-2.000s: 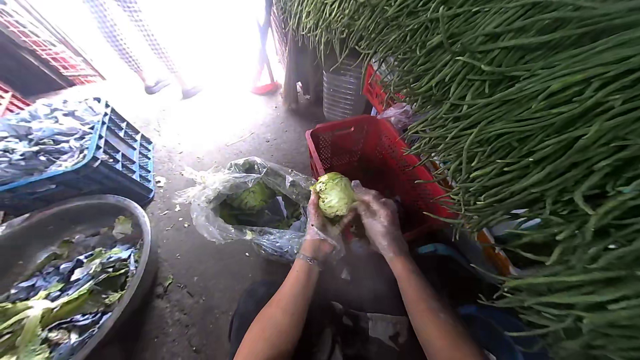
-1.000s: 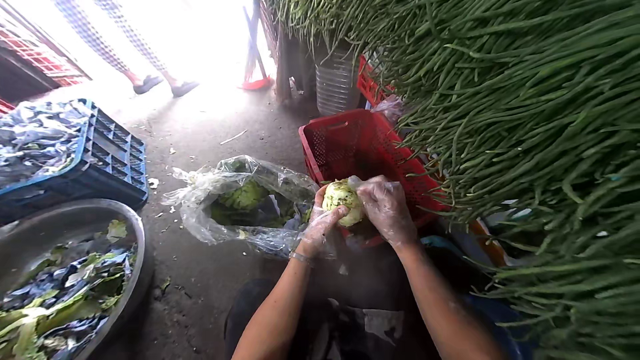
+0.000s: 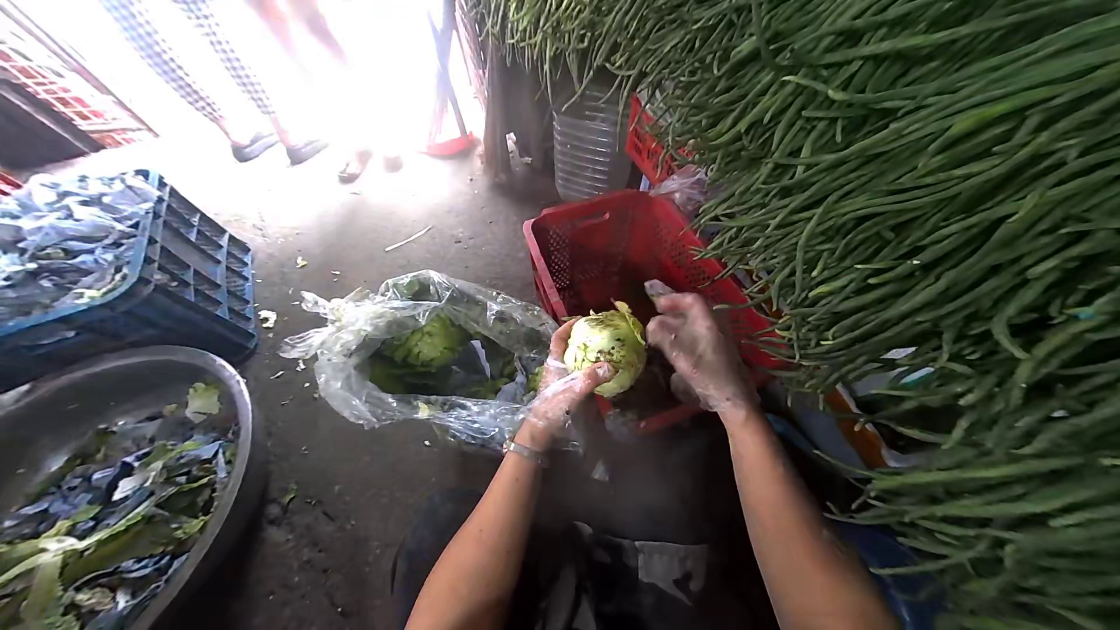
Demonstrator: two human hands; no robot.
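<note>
My left hand (image 3: pixel 560 389), in a thin clear plastic glove, grips a pale green head of cabbage or lettuce (image 3: pixel 605 350) marked with dark specks. Just right of the head is my right hand (image 3: pixel 698 354), also gloved, its fingers curled around a small object (image 3: pixel 658 290) too unclear to name. Beneath both hands stands a red plastic crate (image 3: pixel 547 262); its inside is dark. Left of it an open clear plastic bag (image 3: pixel 359 398) lies on the floor with another green head (image 3: pixel 429 341) and leaves inside.
A metal basin (image 3: pixel 248 429) of leaf trimmings and a blue crate (image 3: pixel 197 271) of leafy scraps stand left. Long green beans (image 3: pixel 919 192) pile high on the right. A ribbed clear container (image 3: pixel 591 144) is behind the red crate. Two people's legs (image 3: pixel 232 79) show at the bright doorway.
My right hand has moved off the green head to its right. The head now shows more dark specks. Another person's legs have come into view at the doorway.
</note>
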